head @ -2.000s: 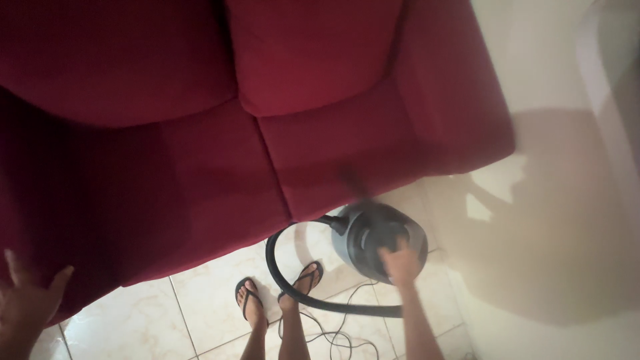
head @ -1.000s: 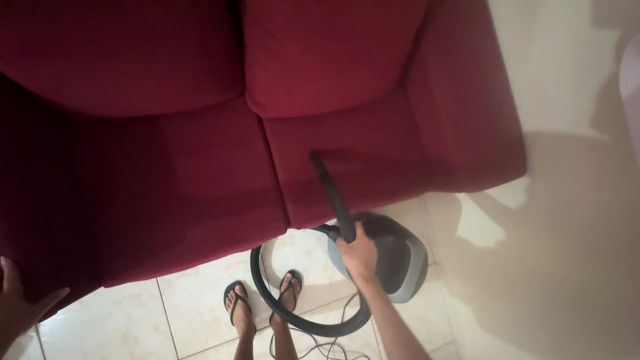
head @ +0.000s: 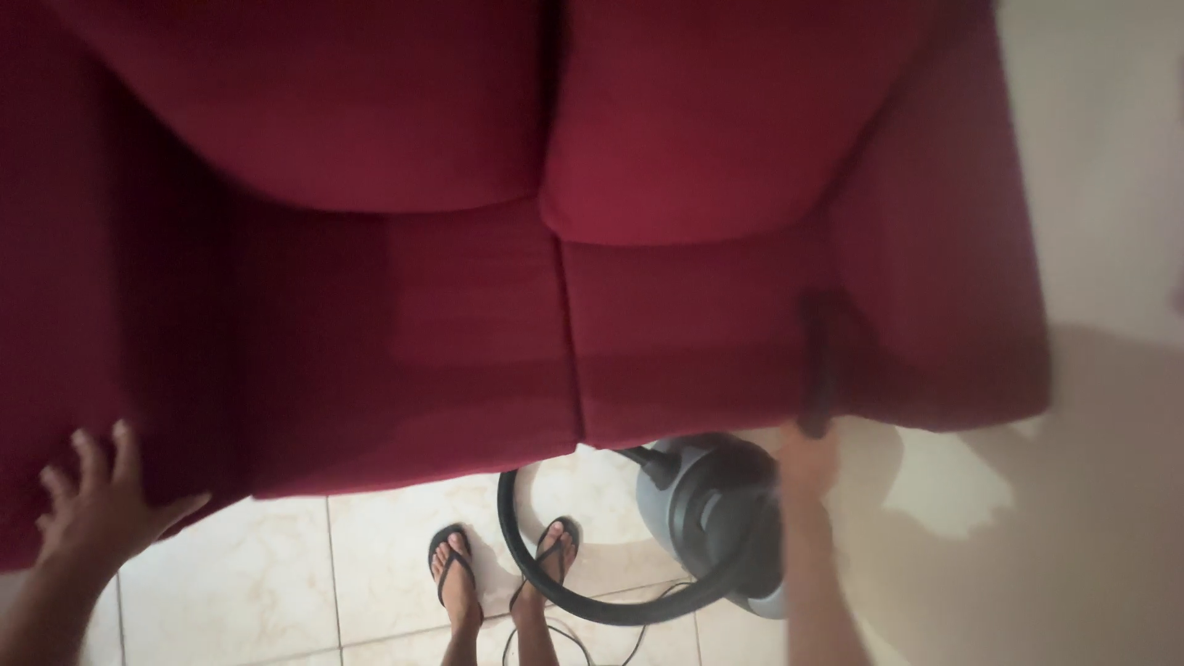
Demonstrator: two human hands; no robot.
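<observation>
My right hand [head: 810, 458] grips the dark handle end of a vacuum cleaner hose [head: 818, 370], blurred by motion, over the right front of the red fabric sofa's seat [head: 684, 324]. Beneath it on the floor stands the grey and black canister vacuum cleaner [head: 717, 518], partly behind my forearm. Its black ribbed hose [head: 601, 606] curves in a loop around one foot. At the far left my left hand [head: 97, 499], fingers spread and holding nothing, is at the front of the sofa's left armrest [head: 55, 324]; whether it presses on the fabric is hard to tell.
Two back cushions [head: 731, 111] lean along the sofa's back. My feet in black flip-flops [head: 453, 564] stand on pale floor tiles [head: 231, 573]. A thin black cable [head: 564, 634] loops on the floor near the hose. A pale wall [head: 1091, 518] bounds the right side.
My right hand, which was at the canister's top two seconds ago, then held the handle over the seat; it has since moved right, toward the right armrest. My left hand remains at the left armrest.
</observation>
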